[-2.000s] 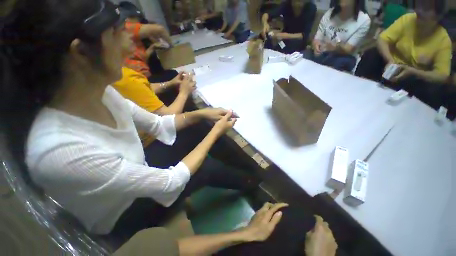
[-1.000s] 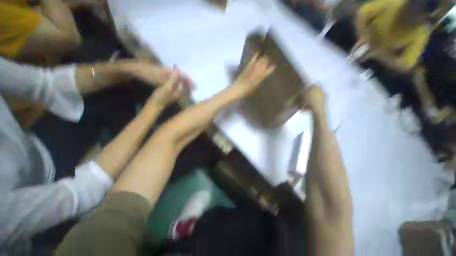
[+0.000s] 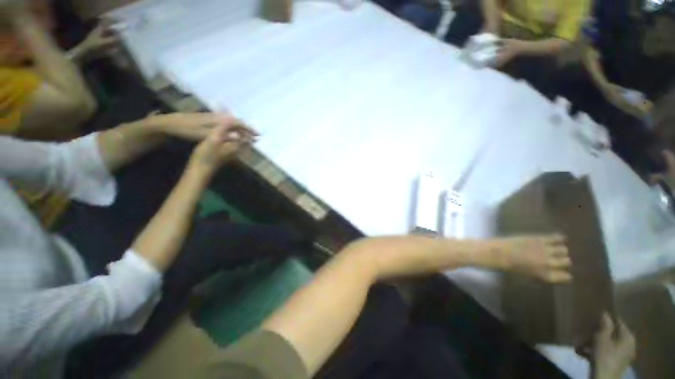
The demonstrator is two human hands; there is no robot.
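An open long brown carton (image 3: 536, 303) stands at the right on the white-covered table. My left hand (image 3: 544, 257) lies over its near side, fingers hooked on the carton. My right hand (image 3: 613, 346) grips its near right corner at the lower right, partly cut by the picture's edge. The carton's inside is blurred and I cannot tell what it holds. Two slim white boxes (image 3: 426, 204) stand side by side to the left of the carton, partly behind my left forearm.
Another brown carton (image 3: 651, 318) is at the right edge, beside the held one. A neighbour's hands (image 3: 222, 139) rest at the table's left edge. People across the table hold small white things. A small brown carton (image 3: 276, 9) is at the far end.
The long carton has moved from the middle of the table to the right, with both my hands on it. The view has shifted too. Two seconds ago my hands were off the carton.
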